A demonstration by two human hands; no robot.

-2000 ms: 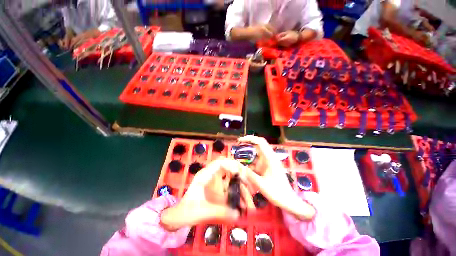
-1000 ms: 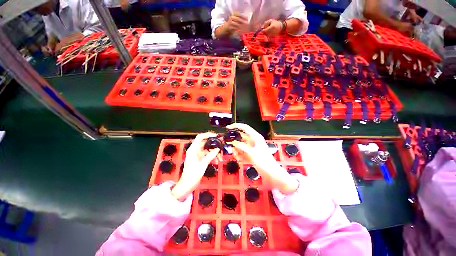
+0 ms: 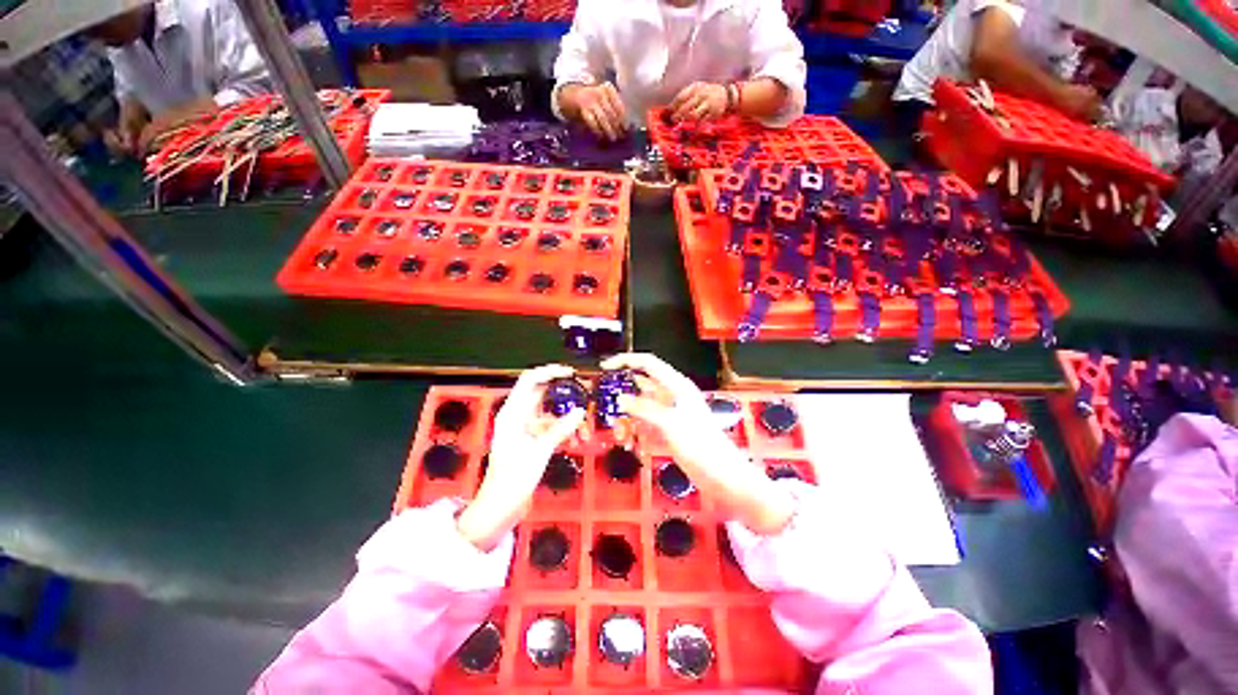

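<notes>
My left hand (image 3: 523,432) holds a round watch body (image 3: 565,398) by its edge above the near tray's back part. My right hand (image 3: 668,414) holds a second round watch body (image 3: 616,392) right beside it. Both faces point up towards me and show small blue-violet lit marks, too small to read. Below lies the red near tray (image 3: 584,592) with square pockets, many holding round watch bodies. Most are dark; several in the front row look silvery. My hands and sleeves hide some pockets.
A small dark device (image 3: 592,335) stands just beyond my hands. Far left tray (image 3: 455,291) holds watch bodies; far right tray (image 3: 706,292) bears strapped watches. A white sheet (image 3: 883,475) and a red parts box (image 3: 967,462) lie right. A metal upright (image 3: 149,278) stands left. People sit opposite; a pink sleeve shows right.
My hands have moved apart from their overlapping position and now hold the two watch bodies side by side. Both faces, dark one second ago, now show blue-violet marks.
</notes>
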